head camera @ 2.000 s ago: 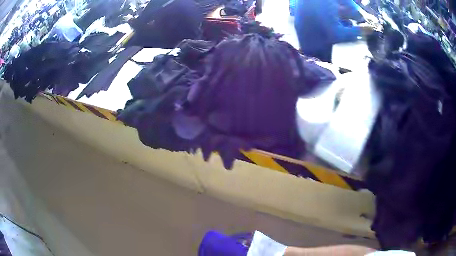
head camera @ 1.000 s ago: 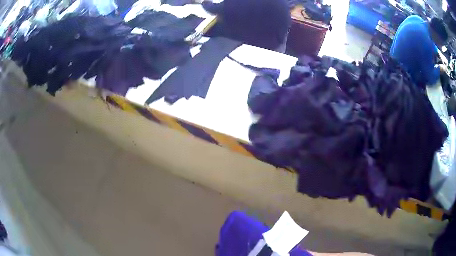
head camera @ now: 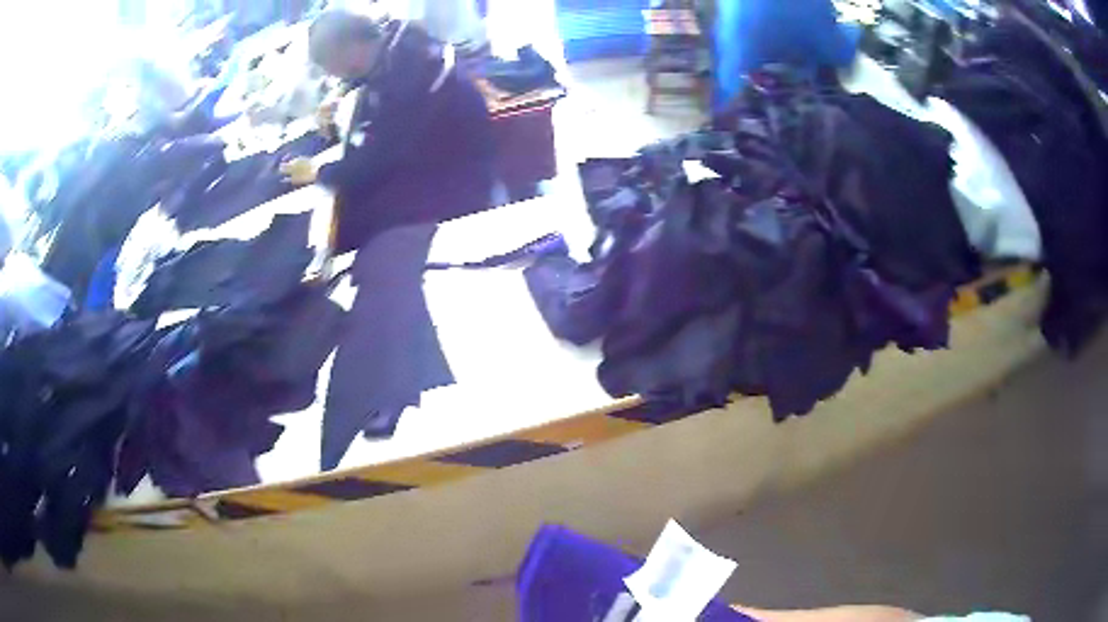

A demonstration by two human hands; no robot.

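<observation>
A violet-blue fabric bundle (head camera: 569, 576) shows at the bottom edge, with a white paper flap (head camera: 683, 574) standing up from its right side. My right hand (head camera: 808, 612) comes in from the lower right and holds the bundle. Only a thin strip of skin and a pale cuff show; the fingers are hidden or cut off by the picture's edge. My left hand is not in view.
A long white table (head camera: 510, 334) edged with yellow-black tape runs across in front. Dark purple cloth heaps (head camera: 778, 255) hang over its edge. A person in dark clothing (head camera: 419, 134) stands behind it handling cloth. A blue-clad figure (head camera: 778, 49) and a stool (head camera: 672, 61) are farther back.
The view has swung, so the table edge now slopes up to the right and the person in dark clothing shows more fully. The bundle stays in my right hand at the bottom edge.
</observation>
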